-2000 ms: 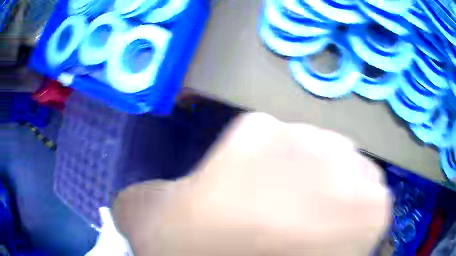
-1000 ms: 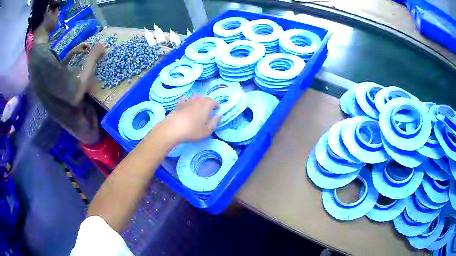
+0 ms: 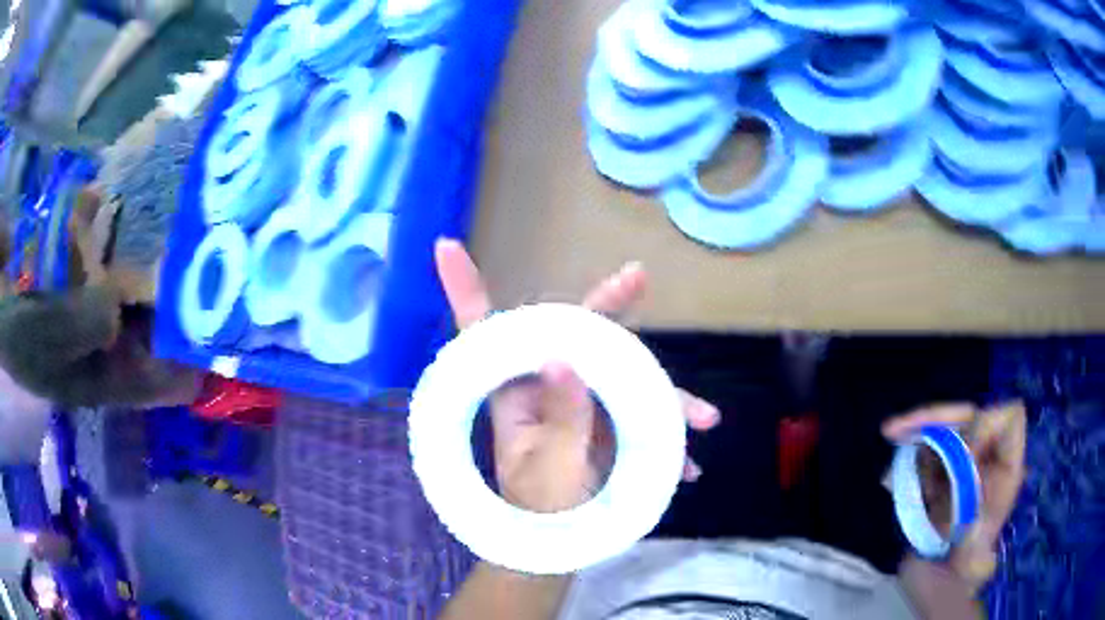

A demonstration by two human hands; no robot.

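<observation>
A flat white disc ring lies against my left hand, which is behind it above the lap. My palm and thumb show through its hole, and fingertips stick out past its rim. My right hand is at the right, holding a narrow collar ring with a bright blue band, tilted on edge. The two rings are apart. The blue disc tray at the upper left holds stacks of plain discs.
Assembled rings overlap on the tan bench at the upper right. Purplish pocketed trays stand below the disc tray. A blue bin is at the right edge. Another person's arm shows at the far left.
My left hand has left the disc tray and now holds a disc ring above the lap. My right hand has come into view with a collar ring. The camera view has shifted.
</observation>
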